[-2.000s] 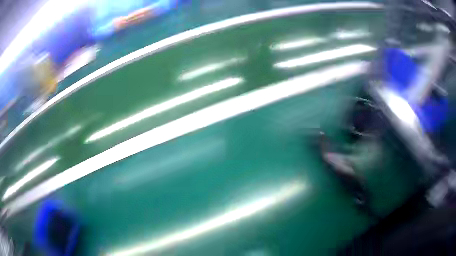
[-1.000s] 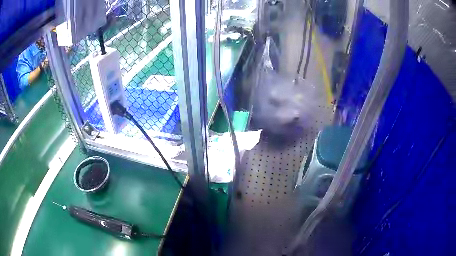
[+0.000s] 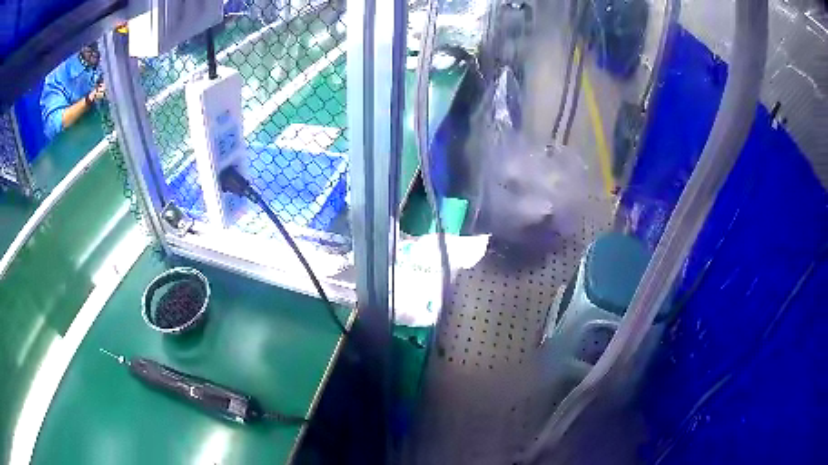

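Note:
A black electric screwdriver (image 3: 192, 390) lies on the green bench top (image 3: 263, 363) at the lower left. Its thin bright bit points to the upper left and its cord runs right over the bench edge. Just behind it stands a small round bowl (image 3: 176, 301) with a pale rim, holding a mass of tiny dark pieces. The screwdriver and the bowl are apart. Neither of my hands is in the picture.
A mesh partition (image 3: 378, 163) stands behind the bowl, with a white power strip (image 3: 216, 145) and black plug. The curved conveyor (image 3: 68, 236) is at left. A person's blue sleeve (image 3: 60, 102) shows beyond. A stool (image 3: 610, 277) and blue curtain (image 3: 754, 272) are at right.
The view swung from the conveyor and bench to the partition end, then shifted slightly, so things now sit a little further right. The screwdriver and bowl look unmoved on the bench since one second ago.

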